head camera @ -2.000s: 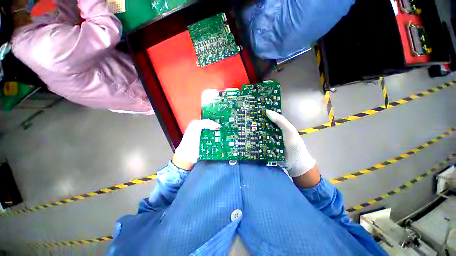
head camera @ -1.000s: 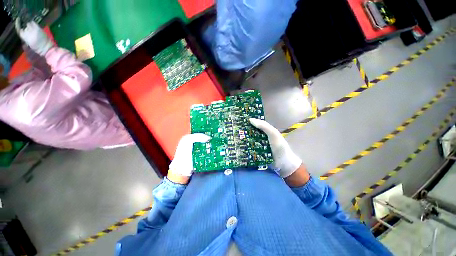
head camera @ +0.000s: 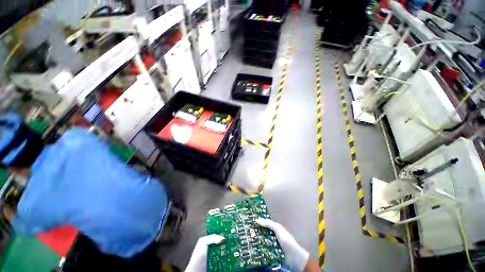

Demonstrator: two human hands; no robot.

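A green circuit board [head camera: 242,236] with rows of small parts is at the bottom middle of the head view, its lower edge near the picture's edge. My left hand [head camera: 205,255], in a white glove, grips its left side with the thumb on top. My right hand [head camera: 287,245], also gloved, grips its right side with the thumb on top. The fingers under the board are hidden.
A stack of black trays [head camera: 228,151] with a red liner and two modules stands ahead left. A person in a blue smock [head camera: 93,188] is at the left. A low black tray [head camera: 252,88] lies beyond. Taped floor lanes [head camera: 320,159] run ahead; white equipment [head camera: 425,114] lines the right.
The view has swung up and to the right, from the red-lined tray and pink-smocked person to the aisle. Both hands still hold the board, now lower in the picture.
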